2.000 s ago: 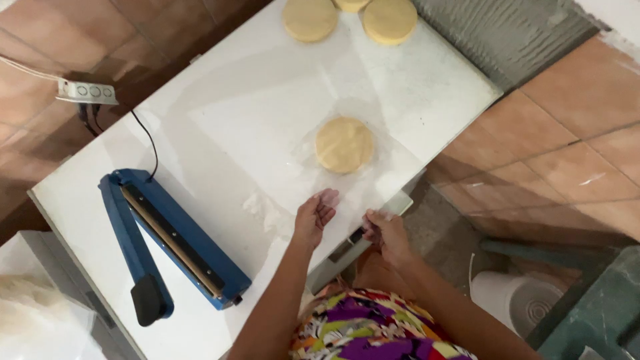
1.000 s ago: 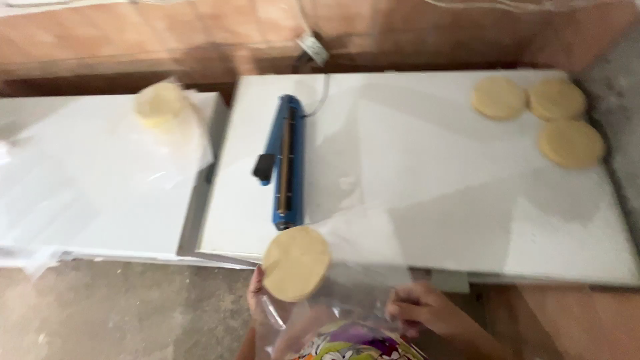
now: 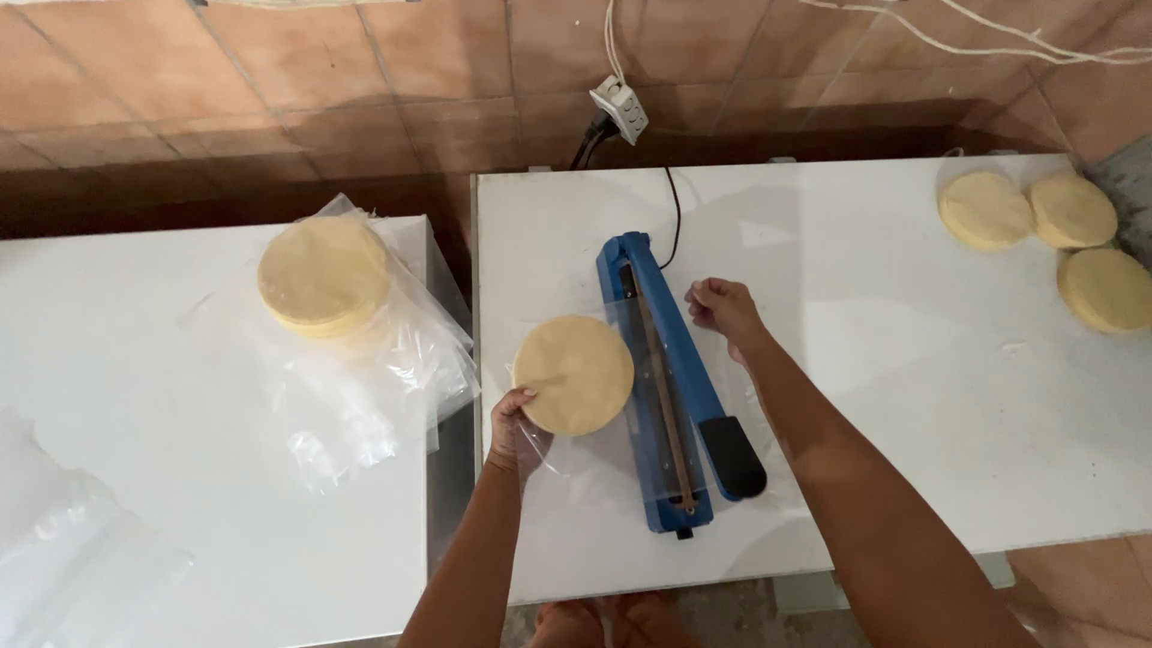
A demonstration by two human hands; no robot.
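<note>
My left hand (image 3: pixel 517 427) grips a clear plastic bag holding a round, flat stack of pale yellow discs (image 3: pixel 573 375), its thumb on the lower left edge. The bag's free end lies over the base of a blue hand impulse sealer (image 3: pixel 661 378), across the sealing strip. The sealer's arm with its black handle (image 3: pixel 733 456) stands apart from the base, to its right. Beyond the arm, my right hand (image 3: pixel 723 310) is half curled above the white table; whether its fingertips pinch the bag's edge I cannot tell.
On the left white table (image 3: pixel 216 540), another bagged stack of discs (image 3: pixel 322 274) rests on clear plastic bags (image 3: pixel 360 405). More clear plastic (image 3: pixel 72 540) lies at lower left. Three disc stacks, one of them here (image 3: pixel 985 210), sit at far right. A power strip (image 3: pixel 621 110) hangs at the tiled wall.
The bagged stack has moved from before the table's front edge onto the table beside the sealer, held by my left hand. My right hand has moved beyond the sealer's arm. The view has shifted left.
</note>
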